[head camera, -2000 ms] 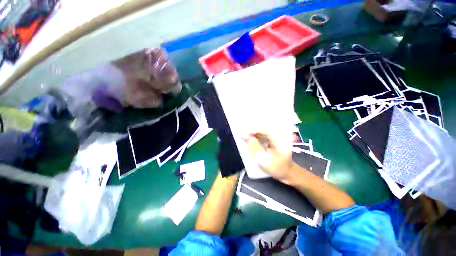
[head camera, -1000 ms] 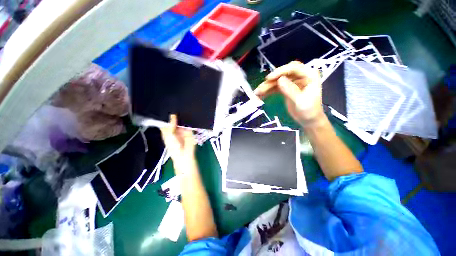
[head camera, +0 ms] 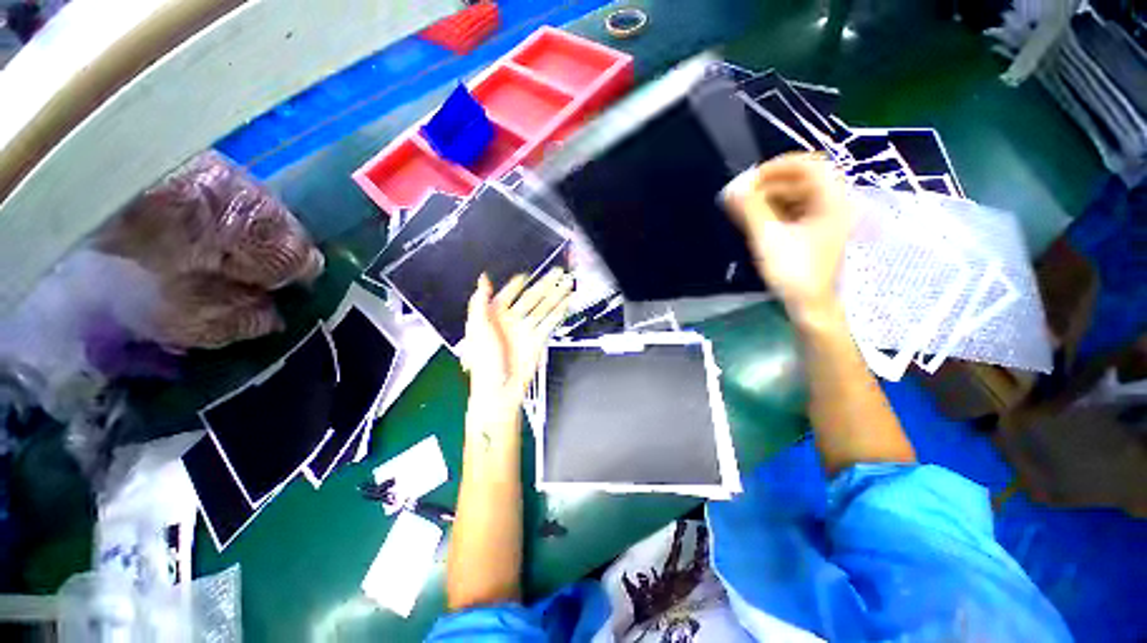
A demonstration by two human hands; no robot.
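Note:
My right hand (head camera: 795, 232) holds a black die-cut sheet (head camera: 660, 189) by its right edge, above the bench; the sheet is motion-blurred. My left hand (head camera: 513, 329) is open, palm up with fingers spread, over the lower right of a centre pile of black white-edged sheets (head camera: 472, 258). It holds nothing. A front pile with a black top sheet (head camera: 639, 415) lies right of my left forearm. A right pile (head camera: 899, 157) is partly hidden by the raised sheet, my right hand and bubble wrap (head camera: 943, 258).
A red tray (head camera: 547, 57) with a blue block (head camera: 458, 126) lies behind, a tape roll (head camera: 625, 21) beyond it. A fanned sheet pile (head camera: 271, 421), bagged parts (head camera: 214, 251) and two white cards (head camera: 405, 561) are at left. A pale rail crosses the upper left.
The black sheet moved from my left hand at upper left to my right hand at centre right. My left hand let go and opened. The view has shifted slightly.

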